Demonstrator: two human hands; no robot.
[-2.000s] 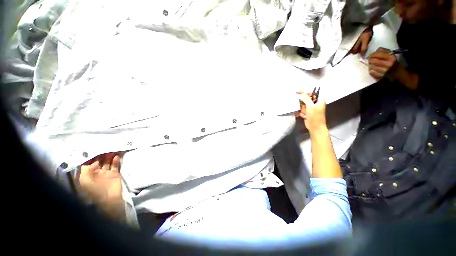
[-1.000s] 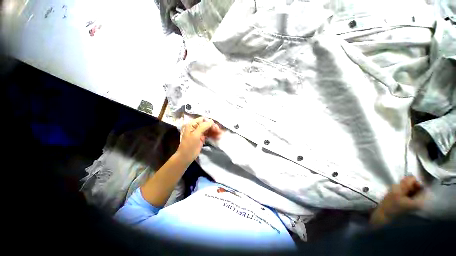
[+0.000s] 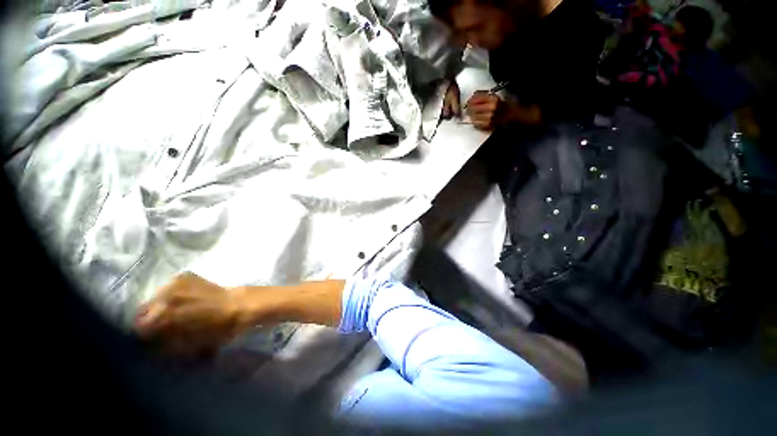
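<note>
A pale grey-white garment (image 3: 247, 221) lies spread and wrinkled in front of me, with dark round buttons along its stitched strips. My right hand (image 3: 192, 313) is at the garment's lower left part, my forearm reaching across it. The hand is blurred and its fingers look curled; I cannot tell whether they hold cloth or a tool. My left hand cannot be made out; the dark lower left rim hides that area.
More pale garments (image 3: 375, 102) are heaped at the far side. Another person's hand (image 3: 486, 111) holds a pen-like thing at the white table edge. A dark garment with shiny round fasteners (image 3: 588, 204) hangs or lies at the right, beside dark floor space.
The view has swung to the right since a second ago, and the other person shows again. My right hand has moved across to the left side of the picture. My left hand has dropped from sight.
</note>
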